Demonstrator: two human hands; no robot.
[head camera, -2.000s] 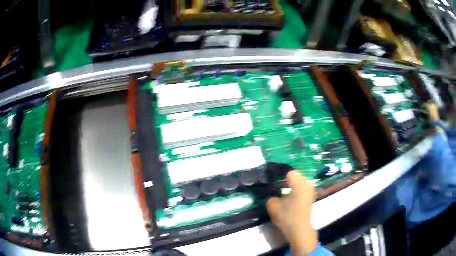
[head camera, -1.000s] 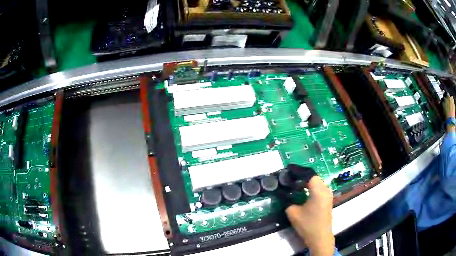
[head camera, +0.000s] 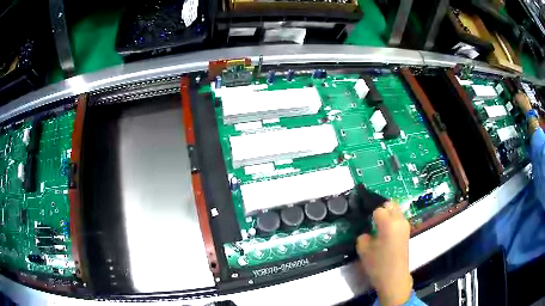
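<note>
A green circuit board (head camera: 370, 162) lies in a dark carrier (head camera: 281, 271) with white lettering on its near edge. Three silver-white heatsinks (head camera: 284, 144) lie parallel on its left part. Several black capacitors (head camera: 292, 216) stand in a row before the nearest heatsink. Nearer me are pale printed circles (head camera: 305, 242). My right hand (head camera: 387, 251) reaches in from the bottom, its black-covered fingertips low over the row's right end. Finger coverings and any held capacitor merge in black, so I cannot tell whether it holds one. My left hand is not identifiable in view.
A metal rail (head camera: 322, 58) runs behind the board, with black part bins (head camera: 161, 27) beyond. Reddish-brown side bars (head camera: 198, 179) flank the carrier. Other boards lie left (head camera: 51, 179) and right (head camera: 491, 113). Another person's hand (head camera: 523, 103) and blue sleeve are at the far right.
The view has shifted, so the board appears farther right and higher. My right hand stays at the row's right end; its black fingertips now cover the rightmost capacitor seen a second ago.
</note>
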